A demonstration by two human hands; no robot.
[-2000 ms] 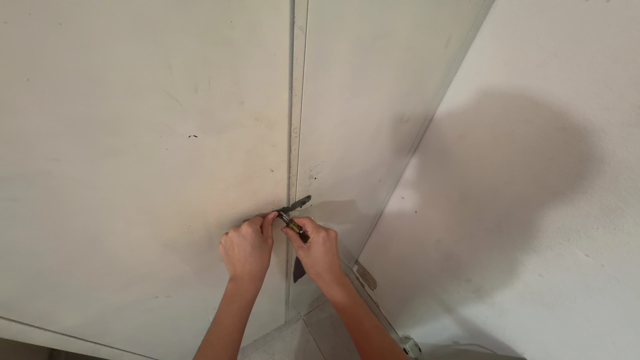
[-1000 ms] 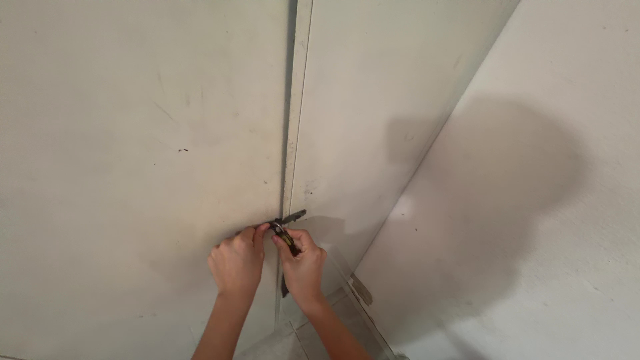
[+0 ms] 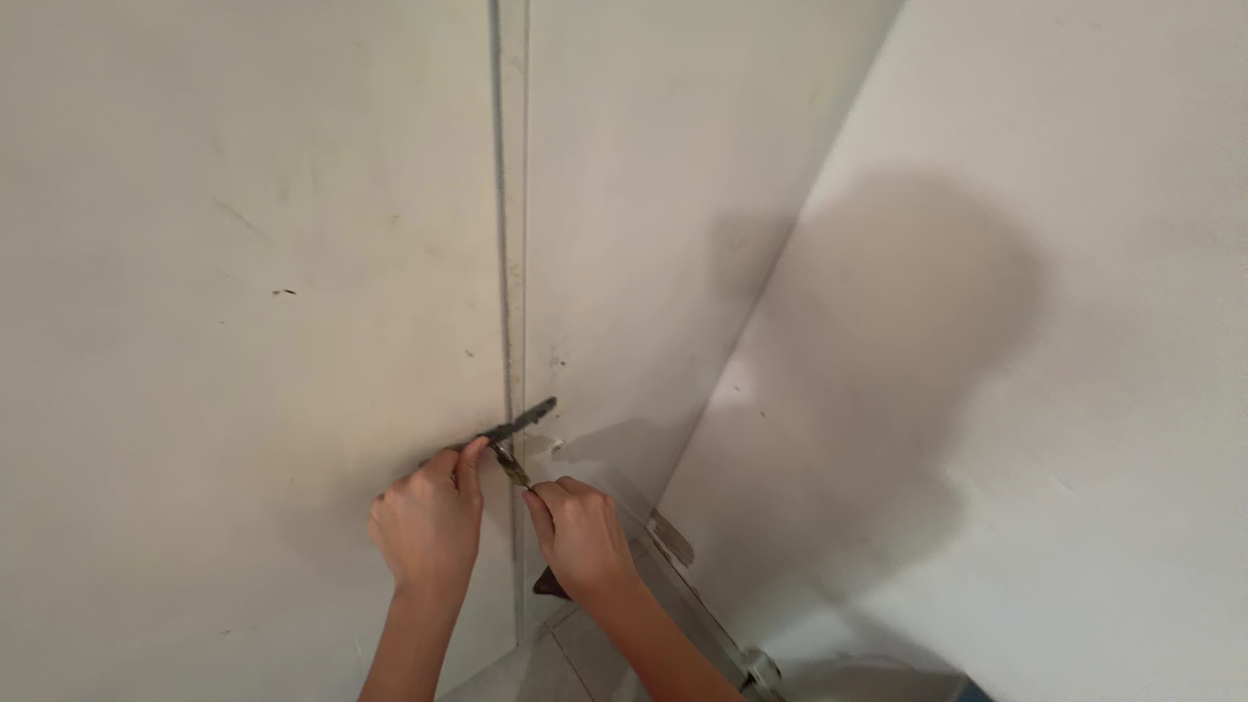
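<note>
A dark metal bar, which looks like a door latch bolt (image 3: 531, 416), crosses the upright gap between two pale door panels. My left hand (image 3: 429, 522) pinches its left end with thumb and forefinger. From the bar a small brass-and-dark object, perhaps a padlock (image 3: 511, 466), hangs down at a slant. The fingertips of my right hand (image 3: 578, 531) are closed at its lower end; what exactly they grip there is too small to tell. Both hands are close to the panels, the right one a little lower.
The wide left door panel (image 3: 244, 390) and narrower right panel (image 3: 643, 195) meet at the gap. A white wall (image 3: 1102, 439) stands at the right, with a shadow on it. Grey floor tiles (image 3: 575, 653) and a dark pointed thing (image 3: 552, 584) show below; a pipe fitting (image 3: 760, 668) lies along the wall's foot.
My right hand has moved a little down and away from the bar, so more of the small hanging object shows. My left hand remains at the bar's left end.
</note>
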